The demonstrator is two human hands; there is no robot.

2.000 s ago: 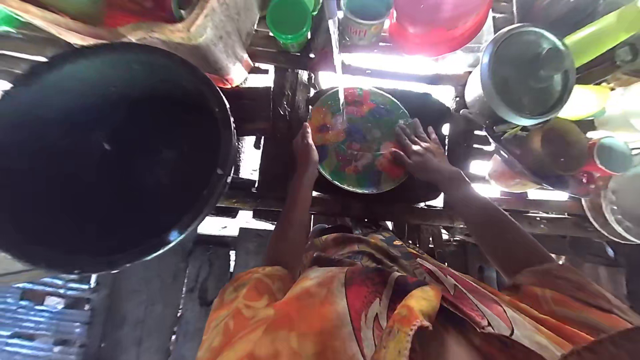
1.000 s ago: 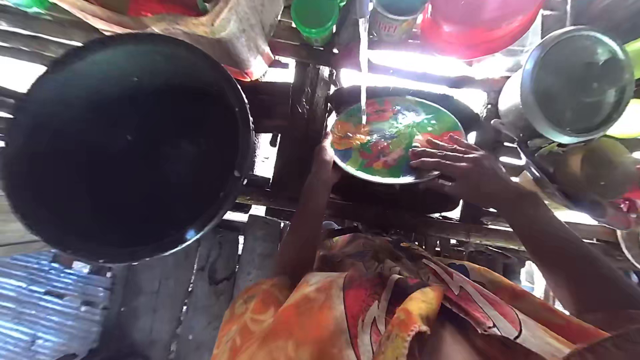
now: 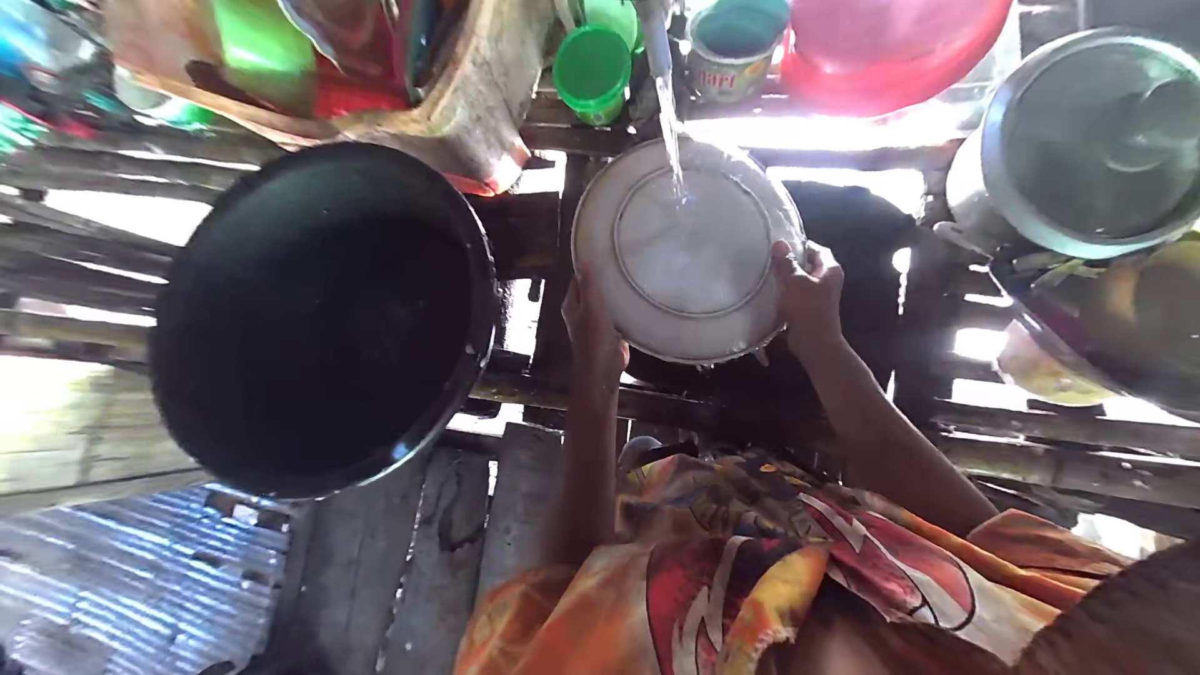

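A round plate [image 3: 694, 244] has its pale underside, with a raised ring, turned up to me. Water [image 3: 670, 131] runs from a pipe [image 3: 656, 42] onto the upper middle of it. My left hand [image 3: 592, 323] grips the plate's lower left rim. On the right rim my right hand [image 3: 808, 291] is closed, its thumb on the underside. Beneath and to the right of the plate is a dark hollow or vessel [image 3: 848, 272], which I cannot make out clearly.
A large black basin [image 3: 323, 319] stands at the left on wooden slats [image 3: 441, 525]. Along the back are a green plastic cup [image 3: 591, 70], a tin [image 3: 731, 56] and a pink basin [image 3: 886, 47]. A metal pot [image 3: 1092, 141] and other vessels are at the right. Corrugated metal [image 3: 141, 572] lies lower left.
The plate has been turned over: its colourful patterned face was up before, and now the pale underside is. My right hand has gone from lying over the plate to gripping its rim.
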